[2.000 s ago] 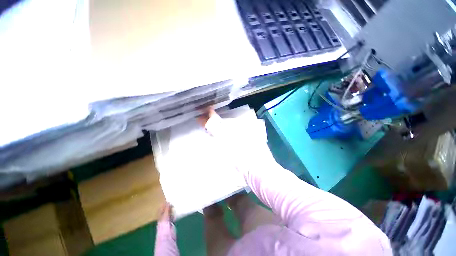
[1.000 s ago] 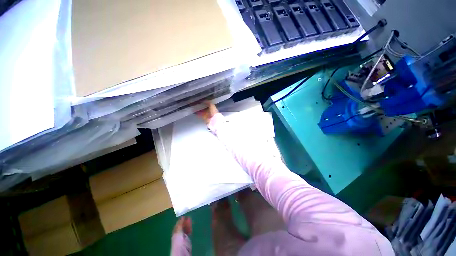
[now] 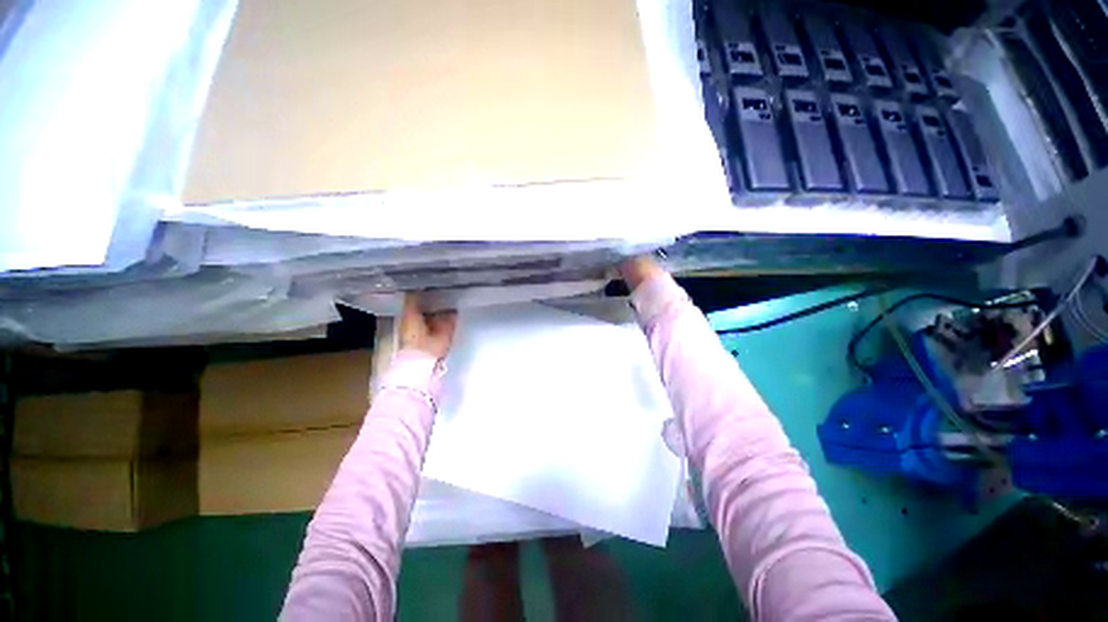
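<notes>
A stack of trays with interleaf sheets (image 3: 510, 261) lies on the bench, with a brown cardboard sheet (image 3: 419, 103) on top. My left hand (image 3: 428, 328) is at the front edge of the stack, its fingertips hidden under it. My right hand (image 3: 642, 272) is at the same edge, further right, its fingers partly hidden. Whether either hand grips the stack cannot be told. White sheets (image 3: 553, 401) lie in a pile below the stack edge, between my forearms.
A tray of black plastic housings (image 3: 838, 116) stands at the upper right. Brown cartons (image 3: 286, 419) stand below the bench on the left. Blue equipment (image 3: 893, 425) with cables stands on a green surface (image 3: 802, 352) at the right. More sheet-covered stacks (image 3: 73, 146) are at the upper left.
My left hand has moved up from below the white sheets to the stack's front edge. My right hand stays at the edge. The view has turned and shifted.
</notes>
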